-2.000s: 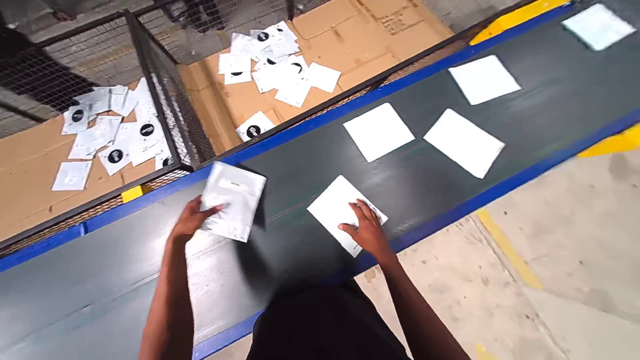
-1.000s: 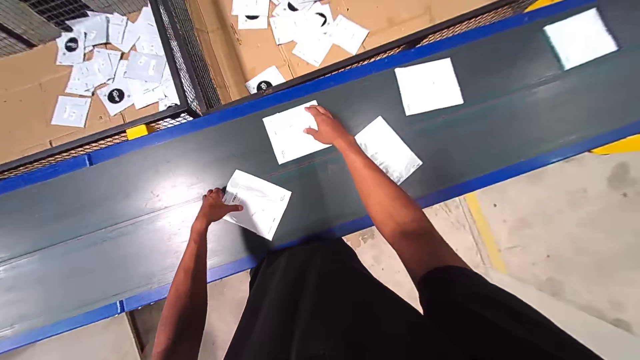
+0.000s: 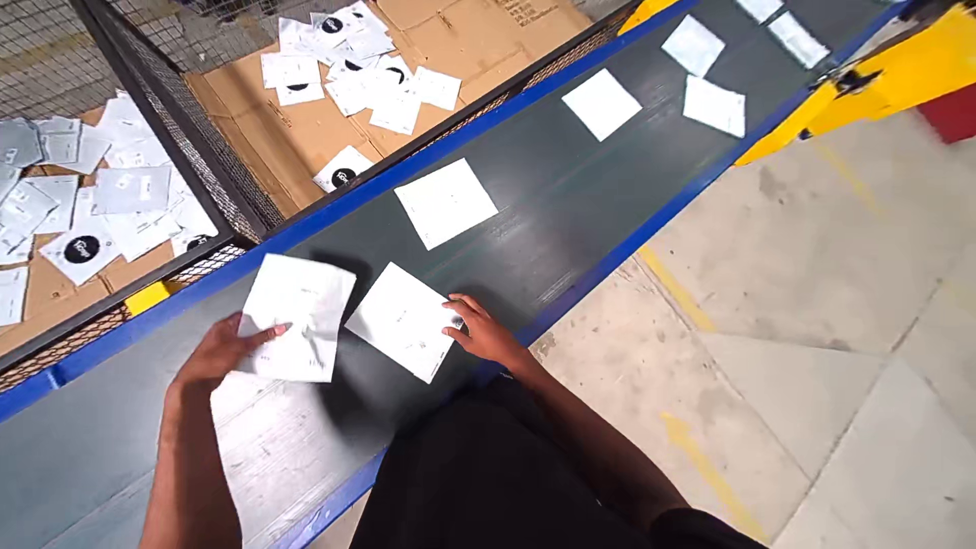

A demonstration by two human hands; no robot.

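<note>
My left hand [image 3: 236, 343] grips a white mailer packet [image 3: 301, 309] by its left edge, thumb on top, raised over the grey conveyor belt [image 3: 534, 229]; a shadow falls beside it. Just right of it, a second white packet [image 3: 404, 324] lies on the belt, and my right hand [image 3: 480, 328] touches its right edge with the fingers apart. Farther up the belt lie another white packet [image 3: 446, 202], one beyond it [image 3: 602, 105] and several more towards the upper right.
Behind the belt's blue rail [image 3: 343, 206] stand wire-mesh cages lined with cardboard [image 3: 488, 46], holding loose packets [image 3: 393, 91]. A dark mesh partition [image 3: 183, 137] divides them. A yellow guard [image 3: 892, 84] flanks the belt at right, above the concrete floor [image 3: 801, 305].
My left hand has lifted a packet off the belt. My right hand has drawn back from the far packet it touched one second ago to one nearer my body. More packets show up the belt.
</note>
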